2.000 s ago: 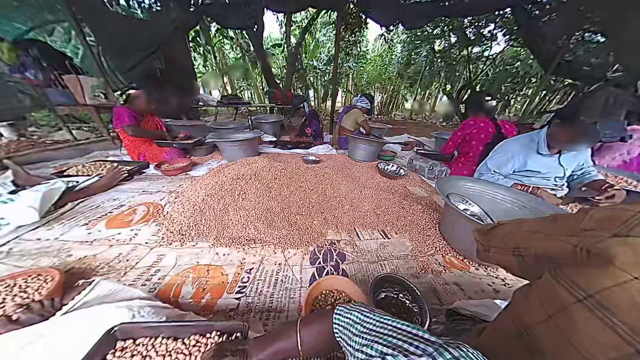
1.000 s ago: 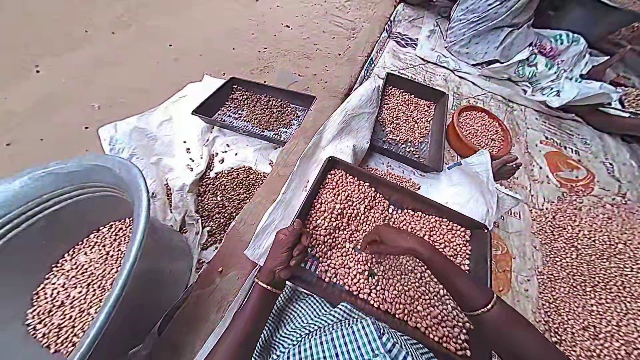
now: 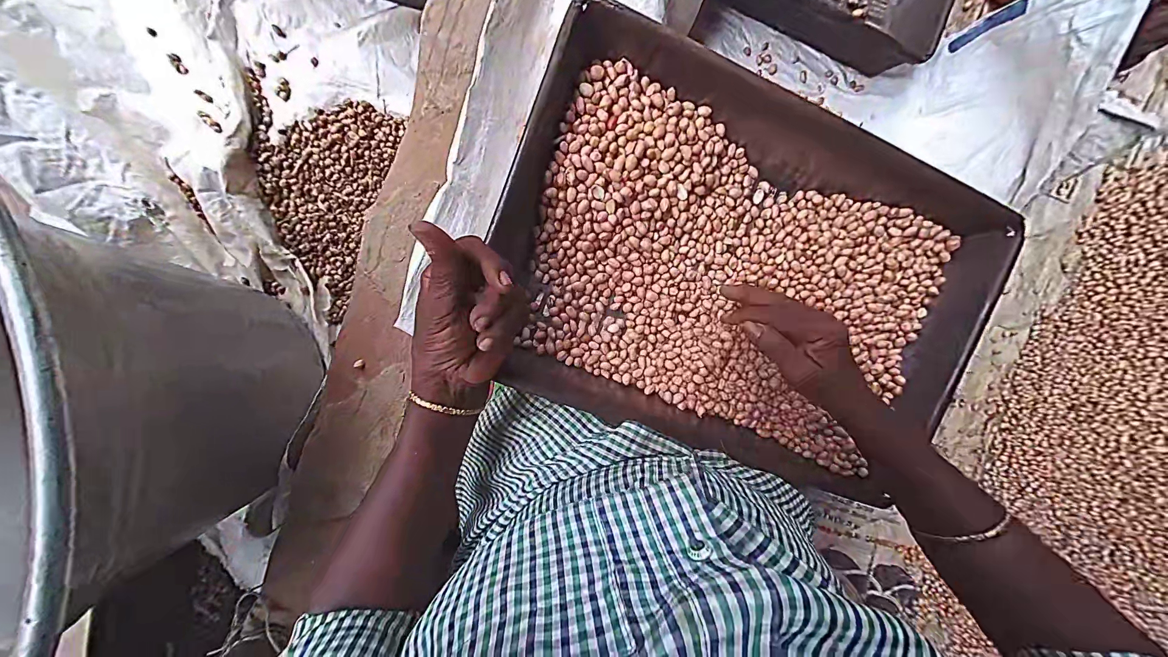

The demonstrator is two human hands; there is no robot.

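A dark rectangular metal tray lies tilted across the view, with shelled peanuts spread over most of its floor. At its left edge is my left hand, palm turned up and fingers curled; whether something small is in it cannot be told. My right hand reaches over the peanuts from the right, thumb and forefinger close together just above them; whether a peanut is between the fingertips cannot be told.
A large metal pot stands at the left. Darker, discarded-looking kernels lie on a white sheet at the upper left. Another dark tray is at the top. A broad heap of peanuts fills the right side.
The view has swung down from the wide yard onto the tray. My left hand was at the tray's edge a second ago and is now turned palm up with fingers curled.
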